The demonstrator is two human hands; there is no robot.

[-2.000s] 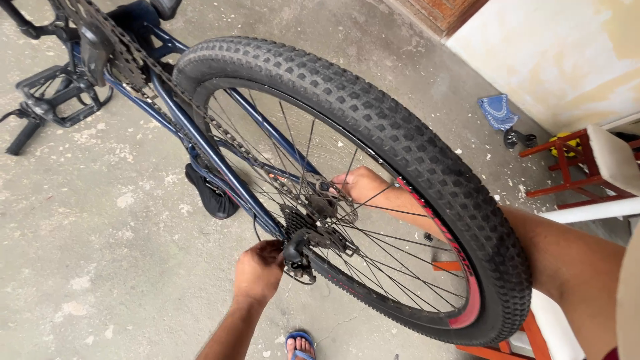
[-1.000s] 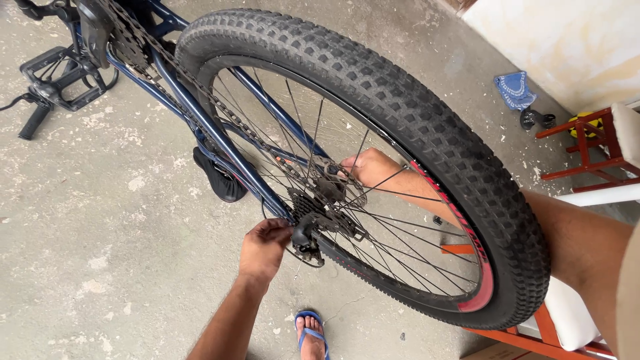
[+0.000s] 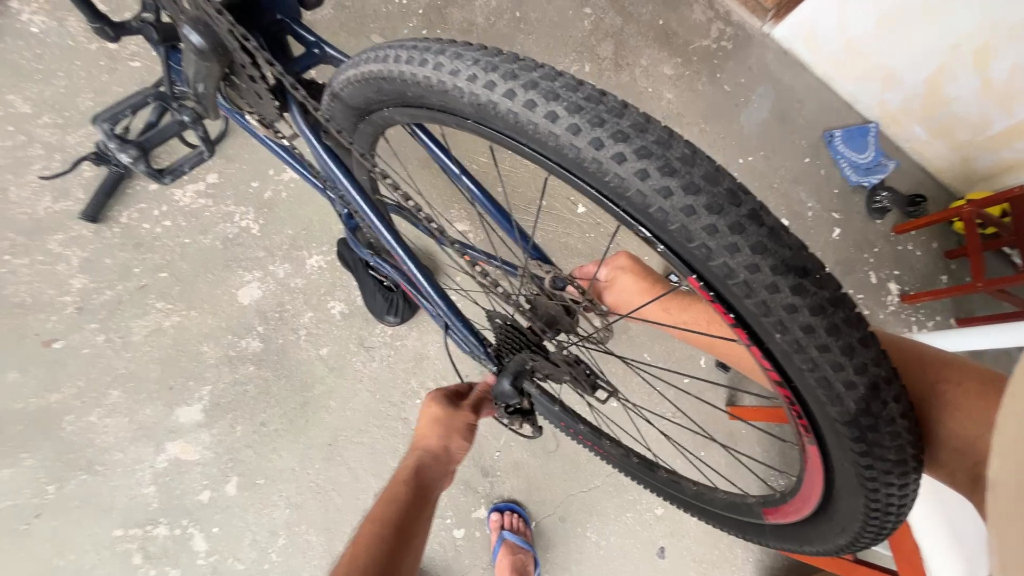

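A bicycle's rear wheel with a knobby black tire point(image 3: 640, 152) spans the view, set in a dark blue frame point(image 3: 384, 224). My left hand point(image 3: 452, 412) is at the near side of the hub, its thumb and fingertips together against the frame end beside the rear derailleur point(image 3: 512, 384); what they pinch is hidden. The cassette point(image 3: 512, 336) lies just above that derailleur. Beyond the spokes, my right hand point(image 3: 616, 280) has its fingers at the far side of the hub, by the brake disc point(image 3: 596, 308); the disc and spokes partly cover them.
A pedal point(image 3: 164, 136), the chain point(image 3: 400, 192) and a handlebar grip point(image 3: 104, 196) are at the left. The black saddle point(image 3: 380, 292) is low by the concrete floor. Red-framed stools point(image 3: 972, 248) and a blue cloth point(image 3: 860, 152) are at the right. A foot in a blue flip-flop point(image 3: 512, 532) is below.
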